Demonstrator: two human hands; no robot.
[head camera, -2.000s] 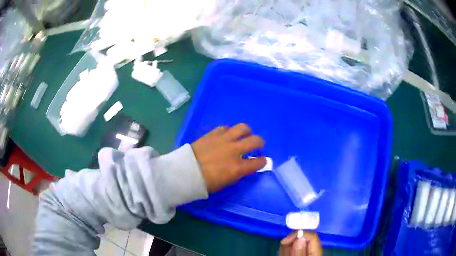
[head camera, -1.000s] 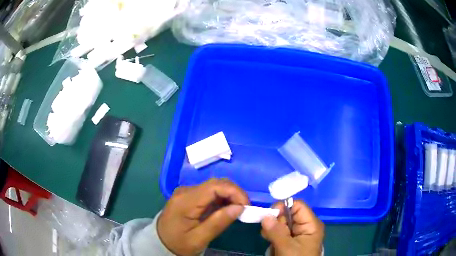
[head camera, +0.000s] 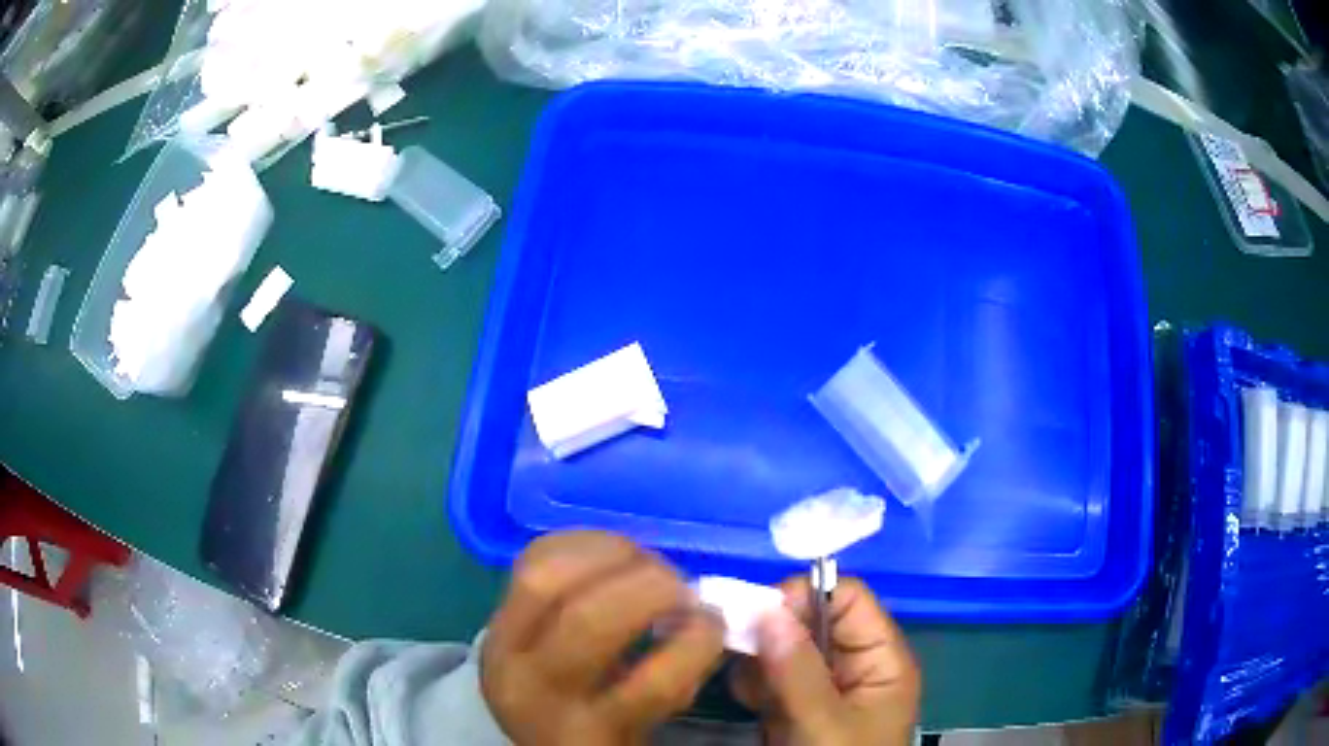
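My left hand (head camera: 605, 641) and my right hand (head camera: 845, 678) are close together at the near edge of the blue work tray (head camera: 816, 124). Both hold a small white strip (head camera: 741, 612) between their fingertips. My right hand also holds a slim metal core (head camera: 822, 583) upright, with a white end cap (head camera: 826, 523) at its top. A white absorbent block (head camera: 598, 399) and a clear sleeve (head camera: 892, 426) lie apart in the tray. My left fingers are slightly blurred.
A smartphone (head camera: 284, 452) lies left of the tray, near a clear plastic tub (head camera: 96, 299) heaped with white pieces. Another clear sleeve (head camera: 442, 204) and a white unit body (head camera: 350, 163) lie behind. A blue slotted tray (head camera: 1217, 583) is at right; a bag of clear sleeves (head camera: 816, 51) lies behind.
My left hand has come from inside the tray to the white strip beside my right hand. The white absorbent block now lies uncovered in the tray. The camera view has shifted.
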